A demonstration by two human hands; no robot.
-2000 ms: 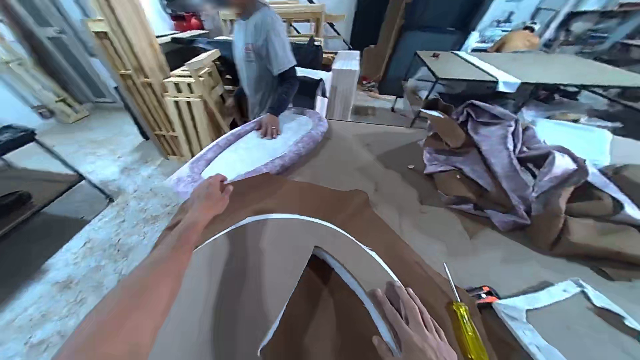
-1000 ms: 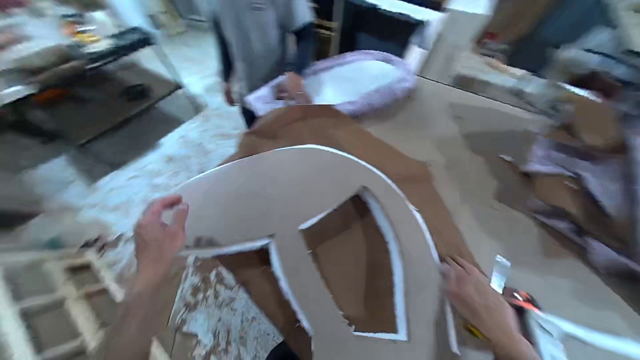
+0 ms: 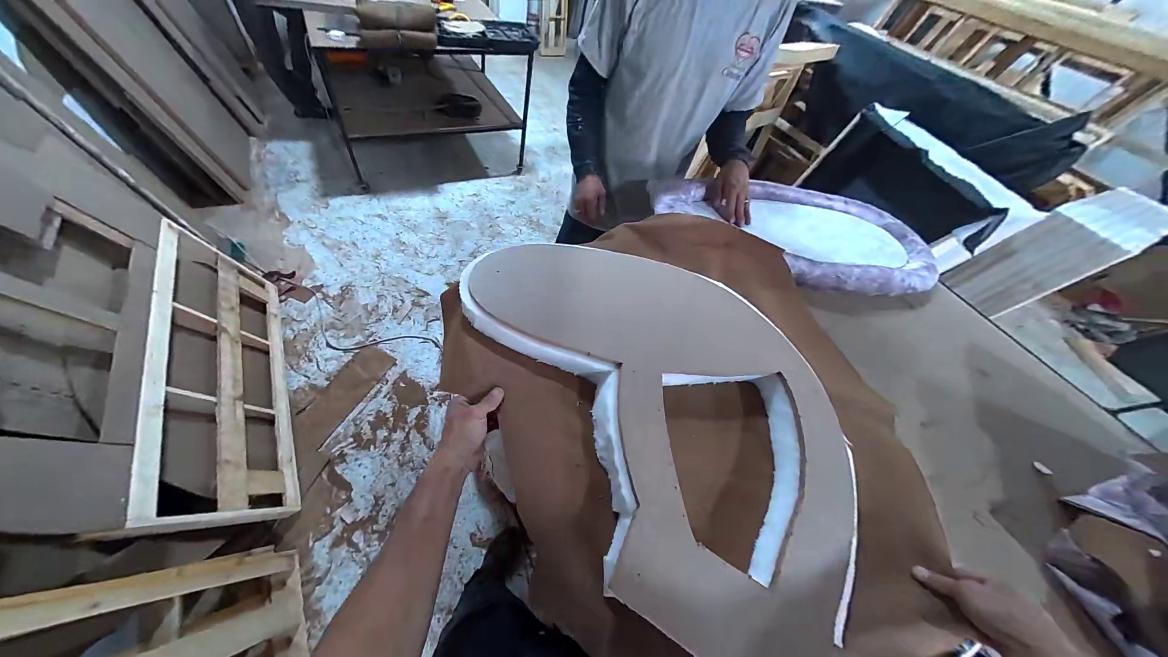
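A curved board panel (image 3: pixel 584 292) backed with white foam lies on a sheet of brown fabric (image 3: pixel 547 438) on the work table; brown fabric shows through its cut-out. My left hand (image 3: pixel 470 429) grips the fabric's left edge, thumb on top and fingers partly hidden beneath. At the lower right, my right hand (image 3: pixel 985 607) rests at the fabric's right edge, fingers extended; whether it pinches the cloth is unclear. Beyond the fabric, an oval padded piece (image 3: pixel 839 233) with a lilac fabric rim lies under a co-worker's hand (image 3: pixel 732 192).
The co-worker (image 3: pixel 666 91) stands across the table. Wooden frames (image 3: pixel 228 383) stand at the left, above a floor (image 3: pixel 365 246) littered with scraps. Lilac and brown fabric (image 3: pixel 1109 547) lies at the right table edge (image 3: pixel 1031 356). A metal-legged bench (image 3: pixel 420 119) stands behind.
My left hand has gone from the panel's left edge to the brown fabric's edge. The panel sits turned differently from two seconds ago. The view has swung left.
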